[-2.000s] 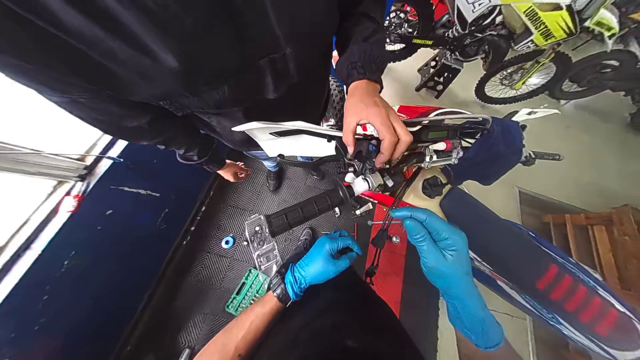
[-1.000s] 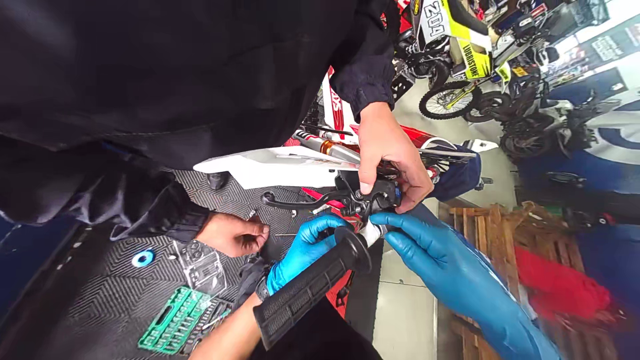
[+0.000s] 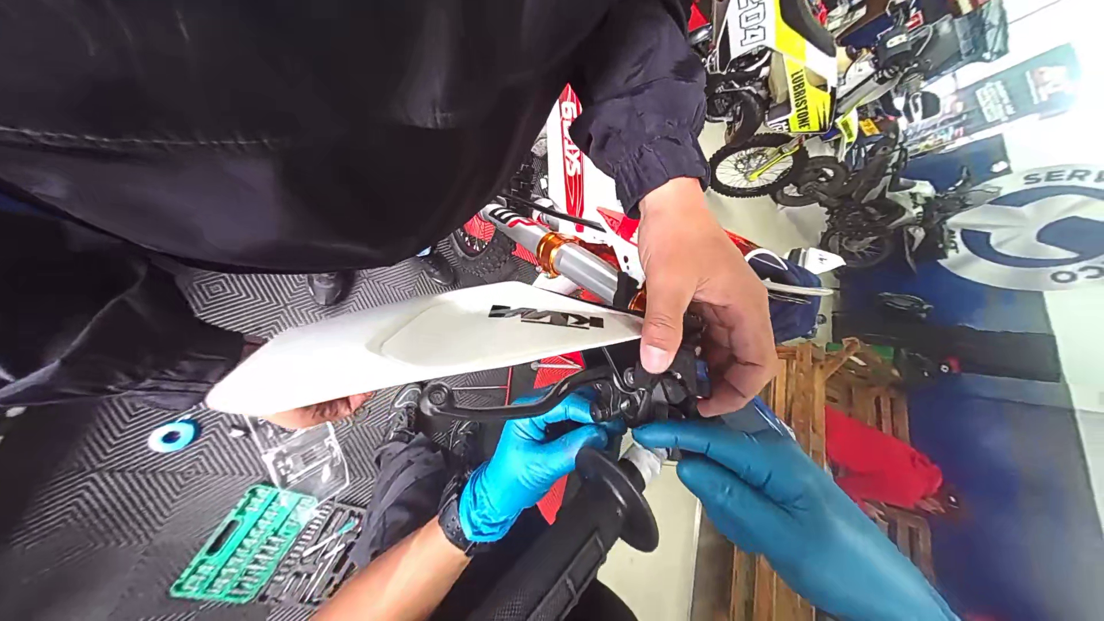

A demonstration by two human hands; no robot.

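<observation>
My left hand [image 3: 535,457], in a light blue glove, has its fingers at the underside of the lever clamp [image 3: 660,397] on a dirt bike's handlebar. My right hand [image 3: 759,483], gloved in darker blue, reaches the clamp from the other side; its fingertips are near the bar. Whether either hand grips a small part is hidden. A black lever [image 3: 517,404] runs left from the clamp, below a white handguard [image 3: 431,345]. The black rubber handlebar grip [image 3: 578,535] with its round flange lies between my wrists. A co-worker's bare hand [image 3: 707,293] holds the clamp from above.
The co-worker's dark jacket [image 3: 302,129] fills the upper left; their other hand is partly behind the handguard. On the floor lie a green socket-set case [image 3: 241,543], a clear plastic tray [image 3: 302,457] and a blue-white ring [image 3: 172,435]. Wooden pallets [image 3: 798,388] and other motorcycles stand at right.
My hands have come together at the lever clamp; two seconds ago they were apart, the right with a thin tool. The handguard and grip loom larger as the view has shifted closer.
</observation>
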